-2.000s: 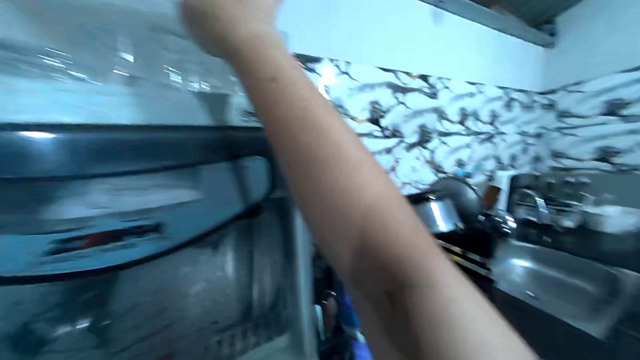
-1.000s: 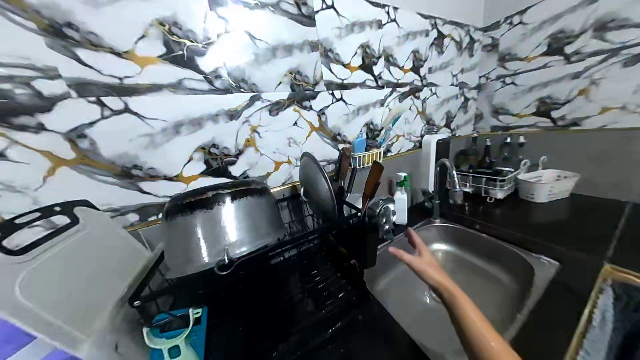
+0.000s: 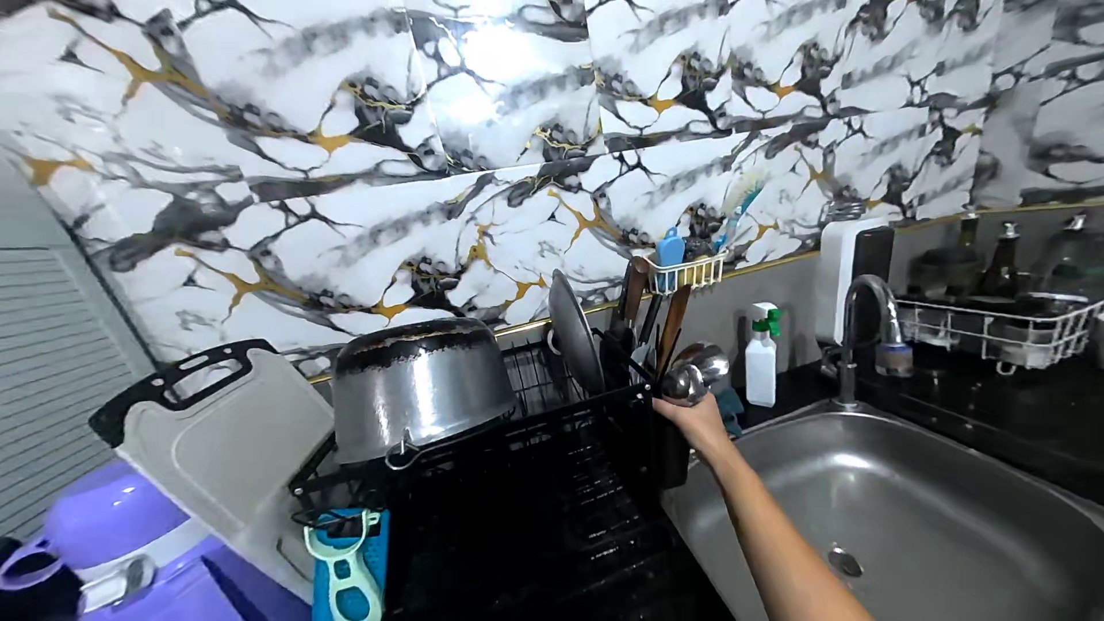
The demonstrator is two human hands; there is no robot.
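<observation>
My right hand [image 3: 694, 423] reaches in from the lower right to the black utensil holder [image 3: 668, 453] at the rack's right end. It touches the holder's rim, just below the shiny metal ladles [image 3: 686, 384]. Its fingers are partly hidden, so its grip is unclear. Wooden-handled utensils [image 3: 673, 332] stand upright in the holder. On the black dish rack [image 3: 535, 423], a metal pot [image 3: 423, 388] lies upside down and a round lid [image 3: 573, 332] stands on edge. My left hand is out of view.
A steel sink [image 3: 862, 492] with a faucet [image 3: 849, 345] lies at right, a spray bottle [image 3: 761, 358] behind it. A wire basket [image 3: 1035, 332] holds bottles. A cutting board [image 3: 228, 431], a green peeler [image 3: 349, 569] and purple containers [image 3: 112, 517] are at left.
My right hand has moved from over the sink to the utensil holder. The view has swung from a dark appliance front to the rack and sink.
</observation>
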